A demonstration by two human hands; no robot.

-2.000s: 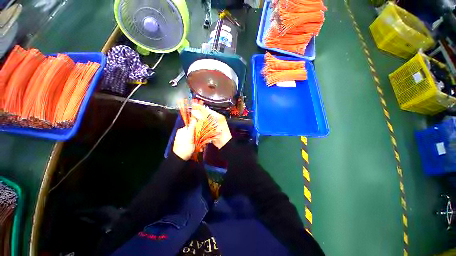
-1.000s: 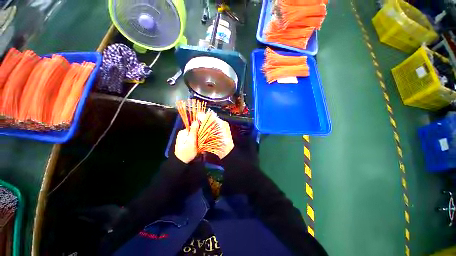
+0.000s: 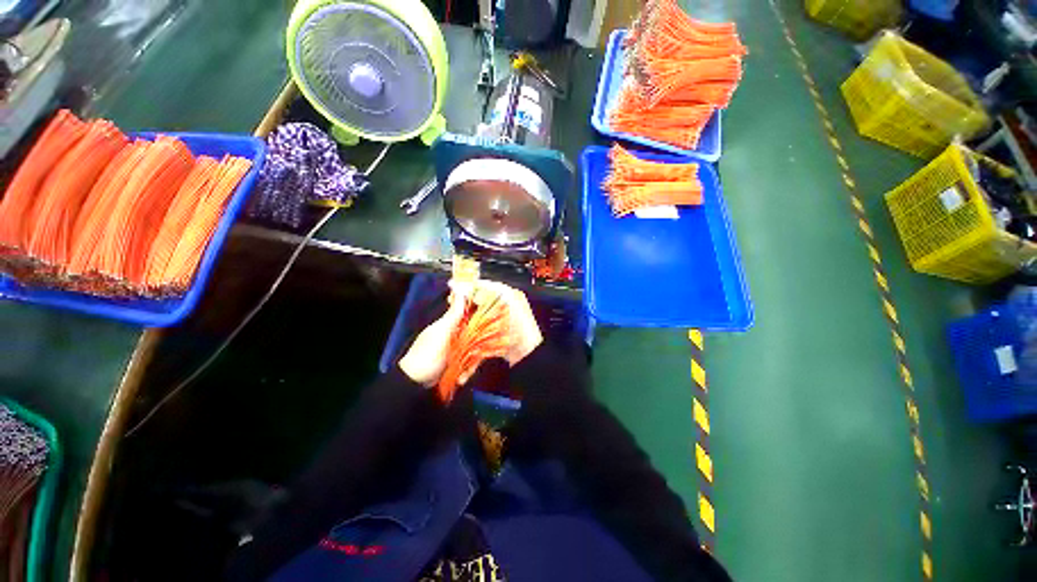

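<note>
A bunch of orange lead wires point(image 3: 479, 331) lies between my two hands, just in front of the machine. My left hand point(image 3: 432, 348) grips the bunch from the left. My right hand point(image 3: 523, 326) is closed around its right side. A few pale wire ends show above the fingers, below the disc. The round shiny disc point(image 3: 498, 213) with a dark centre spot stands in its teal housing point(image 3: 561, 171) beyond the hands. The wires do not touch the disc. Some fingers are hidden by the wires.
A blue tray of orange wire rows point(image 3: 191, 309) is at left. A blue tray point(image 3: 660, 279) with one orange bundle is at right, a heaped tray point(image 3: 714, 146) beyond it. A green fan point(image 3: 439, 71), patterned cloth point(image 3: 290, 171) and wrench point(image 3: 420, 197) lie behind. A blue bin point(image 3: 407, 324) is below.
The wires were fanned out with ends spread upward; now they are gathered more tightly, with few ends showing above the fingers. The view has shifted slightly, so the bench things appear lower.
</note>
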